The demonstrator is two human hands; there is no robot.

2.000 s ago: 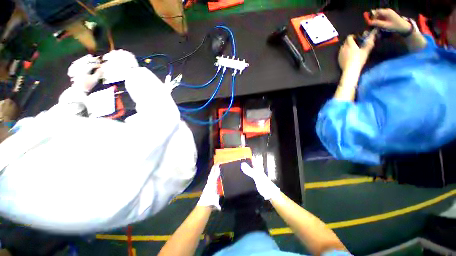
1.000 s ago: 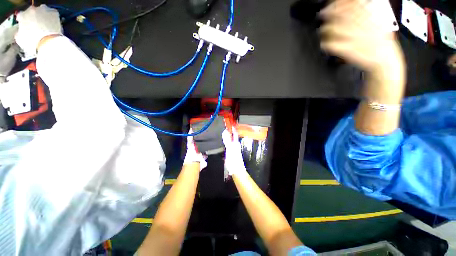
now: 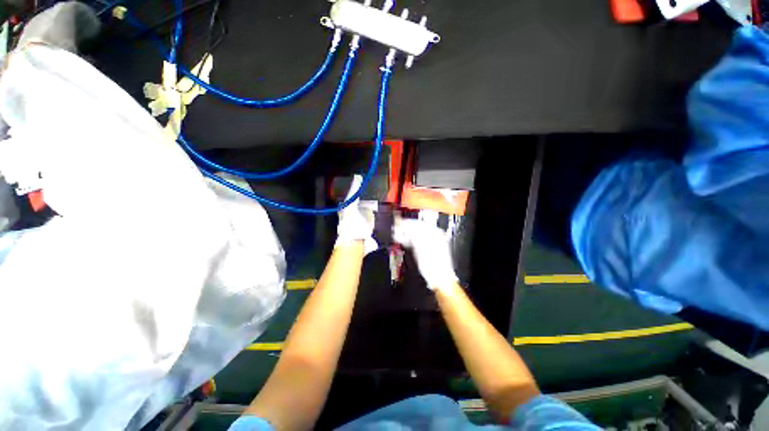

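Observation:
My left hand, in a white glove, is at the near edge of a dark unit in a red holder, inside the black bin below the bench. A blue hose crosses in front of its fingertips. My right hand, gloved and slightly blurred, is nearer to me and to the right, its fingers pointing left. A narrow dark piece shows between the hands; whether either hand grips it is unclear. A second dark unit lies to the right on an orange-red holder.
The black bench top spans the front, with a white manifold and looping blue hoses. A person in white is close on the left, another in blue on the right. A grey-rimmed bin is near my body.
The unit in its red holder, held between both hands before, now lies farther in the bin. My right hand has moved right and off its side. The right person's hand has left the view.

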